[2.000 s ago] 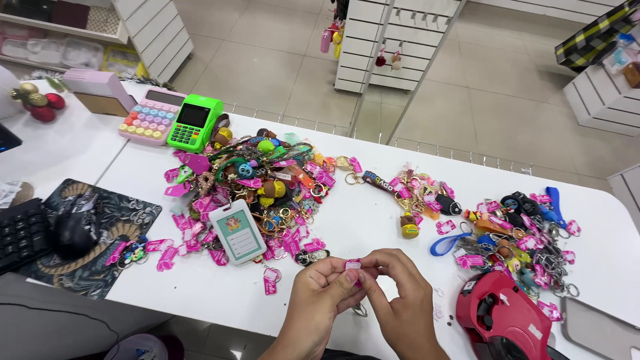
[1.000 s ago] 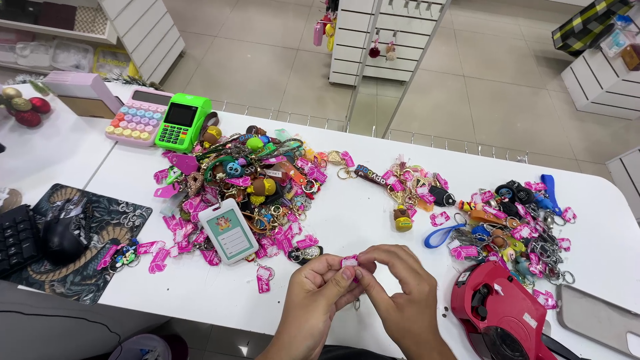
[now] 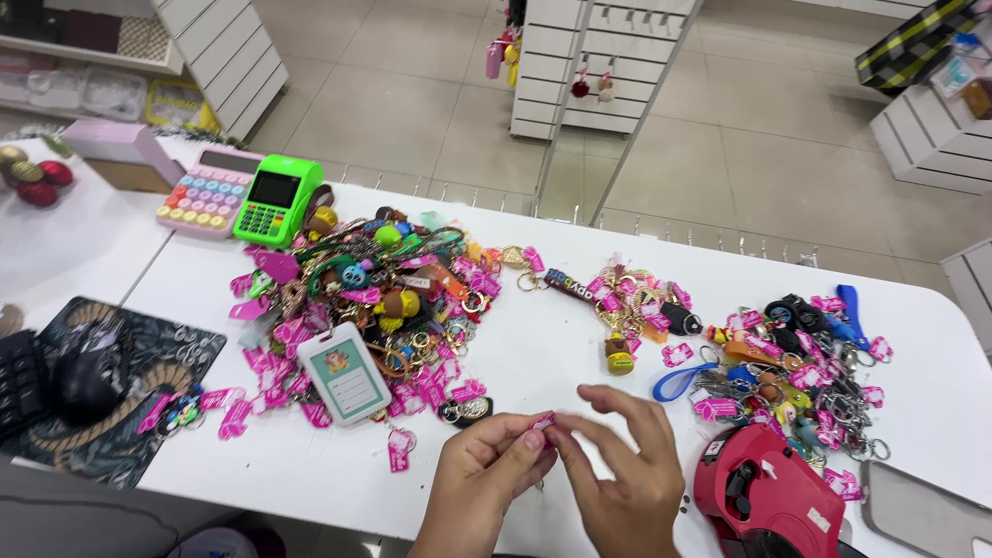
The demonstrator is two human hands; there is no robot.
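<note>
My left hand (image 3: 496, 473) pinches a small pink tag (image 3: 545, 422) between thumb and fingers, above the counter's near edge. My right hand (image 3: 620, 465) touches the tag's right side with thumb and a finger, its other fingers raised. A bit of metal shows below; what hangs there is mostly hidden. Left of my hands lies a large pile of keychains (image 3: 399, 306) with pink tags, a white and green badge holder (image 3: 345, 374) on its near side. A smaller keychain group (image 3: 632, 302) lies beyond my hands, and another pile (image 3: 806, 372) at the right.
A red device (image 3: 767, 488) stands right of my right hand, beside a grey tray-like object (image 3: 922, 504). A green card terminal (image 3: 277, 201) and a pink calculator (image 3: 208, 194) stand at the back left. A black mouse (image 3: 93, 387) rests on a patterned mat (image 3: 170, 341). Metal hooks (image 3: 666, 232) line the far edge.
The fingers of my right hand have lifted and spread, while its thumb stays by the tag. My left hand keeps its pinch. The piles look the same.
</note>
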